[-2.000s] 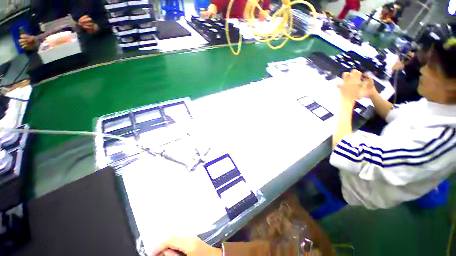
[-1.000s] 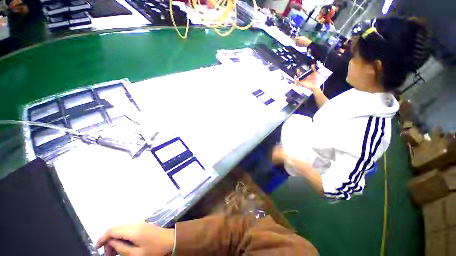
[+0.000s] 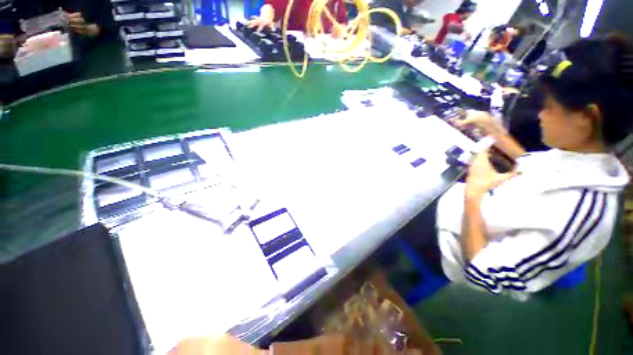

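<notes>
Two black-bordered display windows lie end to end on the white bench paper: the upper one (image 3: 275,226) and the lower one (image 3: 294,259). A dark strip shows at the lower one's near end, by the bench edge. A grey-silver air blow gun (image 3: 208,211) lies just left of them, on its pale hose. A clear blister tray (image 3: 156,170) with black-framed panels lies behind the gun. My right hand (image 3: 208,345) is at the bottom edge, blurred and mostly cut off; its fingers and anything in them are hidden. My left hand is not in view.
A black mat (image 3: 62,298) lies at the left. A seated coworker in a white striped top (image 3: 534,222) holds something dark at the right, near small dark panels (image 3: 409,155). A clear crinkled bag (image 3: 368,315) is below the bench edge. Coiled yellow hose (image 3: 326,35) hangs behind.
The head view has shifted several times. My right hand, seen on the paper's near edge a second ago, is now lower and mostly cut off. The coworker's hands and head have moved.
</notes>
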